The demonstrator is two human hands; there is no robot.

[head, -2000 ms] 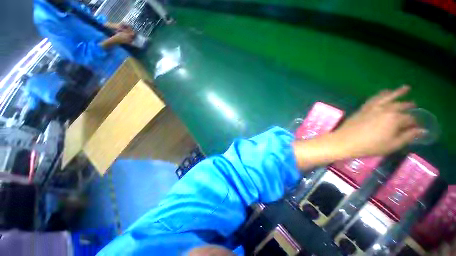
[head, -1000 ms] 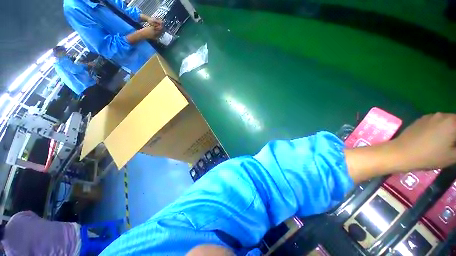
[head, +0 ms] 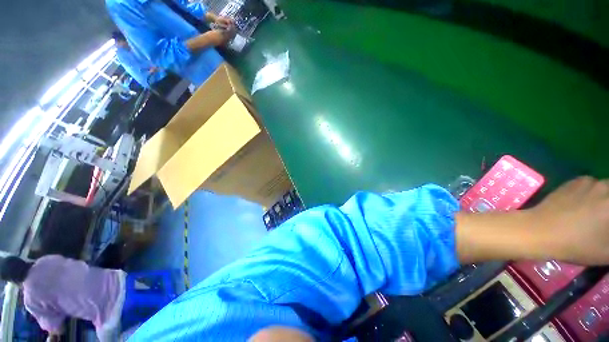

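My left hand (head: 575, 224) is at the right edge, its fingers cut off or hidden, so its grip cannot be told. Its blue-sleeved arm crosses from the bottom left. A red-pink keypad panel (head: 509, 182) shows just beyond the wrist. Below the hand, phones lie side by side in a clear blister tray, with a pale gold frame and dark screen (head: 493, 308) and red-pink keypad panels (head: 546, 275). The sleeve hides part of the tray. My right hand is not in view.
An open cardboard box (head: 217, 150) stands left of the green bench (head: 394, 107). Small dark parts (head: 284, 208) show beside it. A clear packet (head: 272, 72) lies on the bench. A person in a blue smock (head: 175, 43) works at upper left; another person in mauve (head: 73, 290) is at lower left.
My left hand has moved right from over the phones to the picture's edge, and its spread fingers no longer show. The view has shifted, bringing the person in mauve further into view.
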